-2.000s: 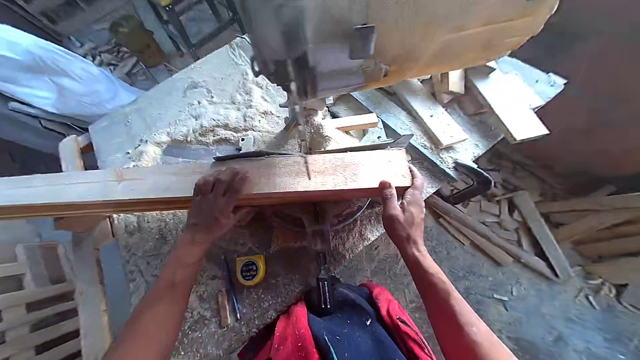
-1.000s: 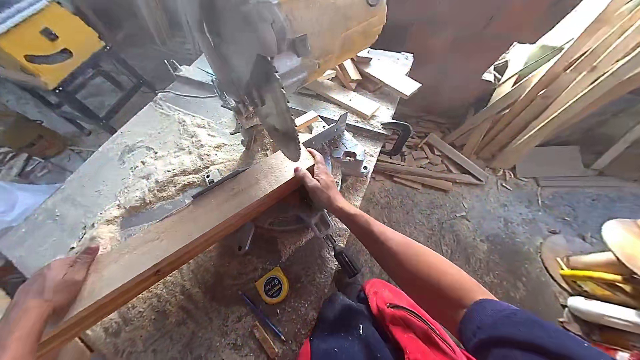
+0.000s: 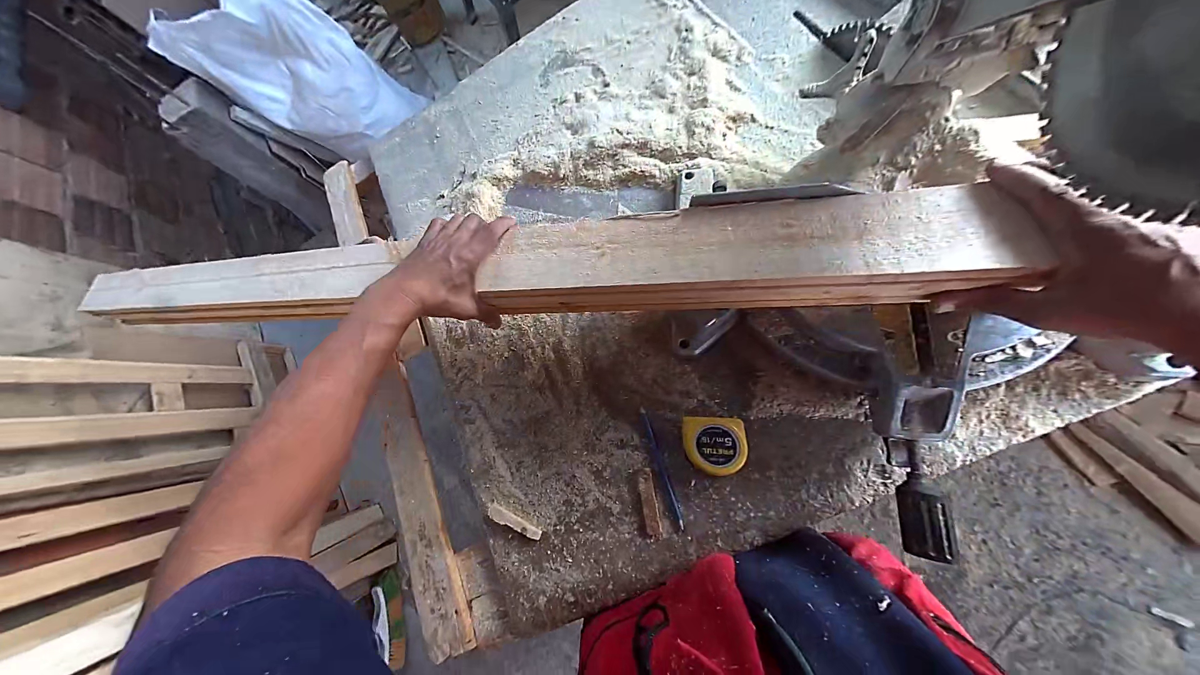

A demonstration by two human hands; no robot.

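A stack of long wooden boards (image 3: 750,246) lies across the base of a miter saw (image 3: 919,384), against its fence. My left hand (image 3: 450,267) grips the stack left of its middle, fingers over the top face and thumb at the near edge. At the right end, my right hand (image 3: 1078,253) holds the boards' end, thumb below and fingers on top. The toothed circular saw blade (image 3: 1116,112) is raised close above and behind my right hand. Nearer me on the sawdust-covered table are a yellow tape measure (image 3: 714,445), a blue pencil (image 3: 663,473) and small wood offcuts (image 3: 649,503).
Sawdust (image 3: 647,122) is heaped behind the fence. A white sack (image 3: 291,70) lies at the upper left. Slatted wooden frames (image 3: 122,427) stand at the lower left. The saw's black handle (image 3: 926,520) juts past the table edge, and wood scraps (image 3: 1134,459) lie on the floor at right.
The view has swung left since a second ago. The boards, slanted away from the fence then, now lie along it. My left hand has moved in from their left part towards the middle.
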